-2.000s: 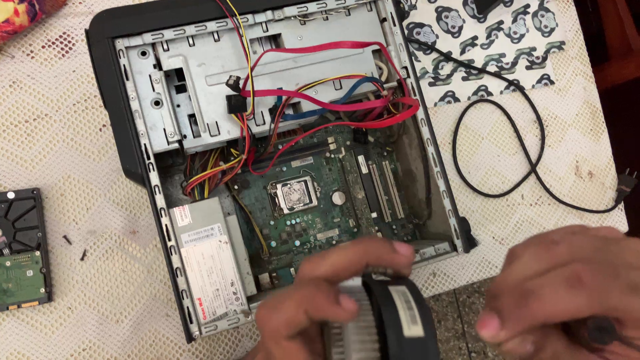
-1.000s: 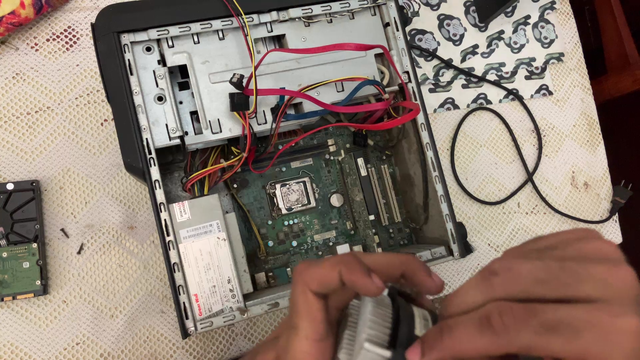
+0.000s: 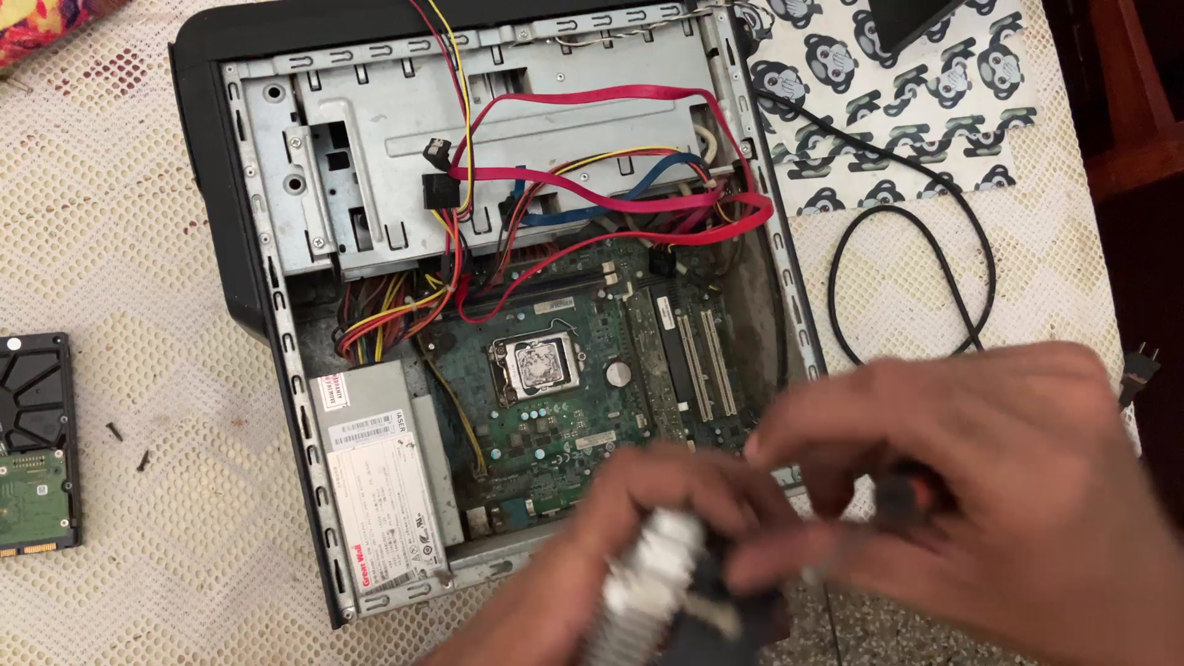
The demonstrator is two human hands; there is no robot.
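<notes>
My left hand [image 3: 601, 555] grips a CPU cooler [image 3: 652, 578] with a finned metal heatsink and a black fan part, blurred at the bottom of the view. My right hand [image 3: 962, 462] reaches over it with its fingertips at the black part. A tool with a black and orange handle [image 3: 906, 498], perhaps a screwdriver, is held in that hand; its tip is too blurred to tell. Beyond both hands lies an open computer case [image 3: 555, 74] with a green motherboard [image 3: 573, 425]. Grey paste smears the processor [image 3: 539, 364] in its socket.
Red SATA cables [image 3: 592, 95] loop over the metal drive cage. A power supply [image 3: 388, 481] fills the case's lower left corner. A hard drive [image 3: 35, 444] and two screws [image 3: 141, 460] lie at left. A black power cord [image 3: 985, 231] coils at right, near a monkey-print sheet [image 3: 888, 111].
My right hand has come in from the right to the cooler in my left hand. Since one second ago it has lifted and opened somewhat, showing the tool's handle.
</notes>
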